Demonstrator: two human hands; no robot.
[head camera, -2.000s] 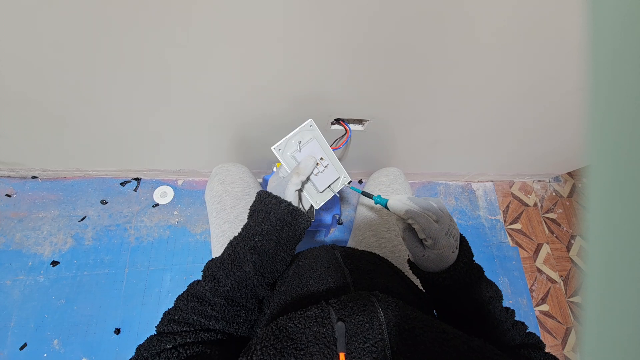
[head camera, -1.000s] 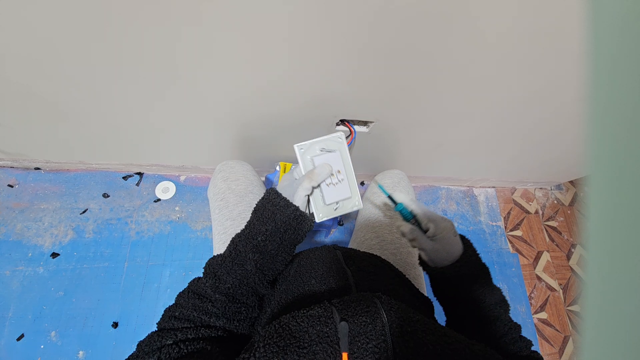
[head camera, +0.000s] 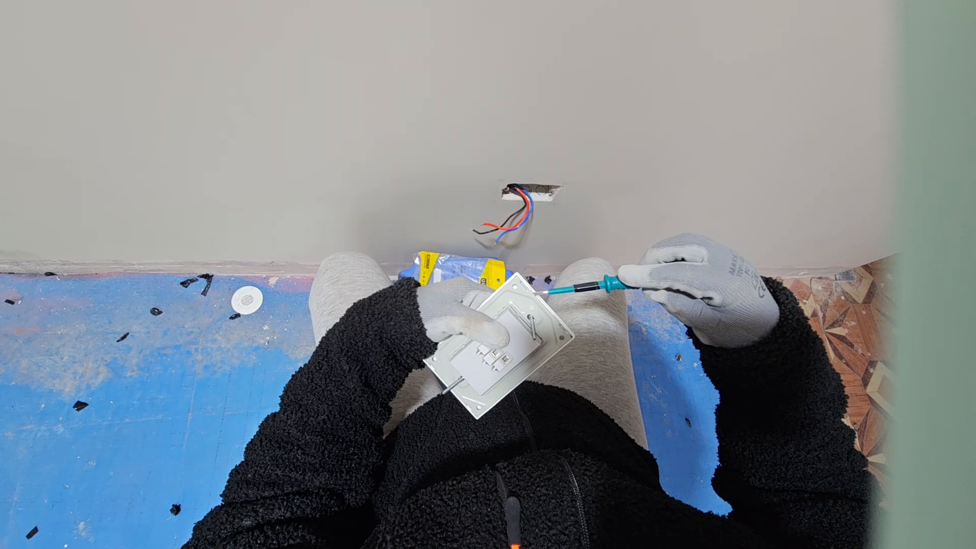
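My left hand (head camera: 463, 314), in a pale grey work glove, holds a white wall plate (head camera: 488, 393) tilted over my lap, its back with terminals and screws facing up. In my gloved right hand (head camera: 703, 288) is a screwdriver (head camera: 585, 287) with a teal handle and shaft, its tip at the plate's upper right edge. Black, red and blue wires (head camera: 518, 219) hang from a rectangular cutout (head camera: 543, 192) in the wall beyond the plate; their ends are apart from it.
A yellow and clear plastic package (head camera: 457, 267) lies between my knees. On the blue floor covering (head camera: 152, 412) are a white disc (head camera: 246, 300) and scattered black scraps (head camera: 81, 406). Patterned wood flooring (head camera: 854, 328) shows at right, beside a green vertical surface (head camera: 938, 274).
The wires, earlier running behind the plate, now hang apart from it. The plate has moved lower and turned. My right hand has brought the screwdriver up to the plate's edge.
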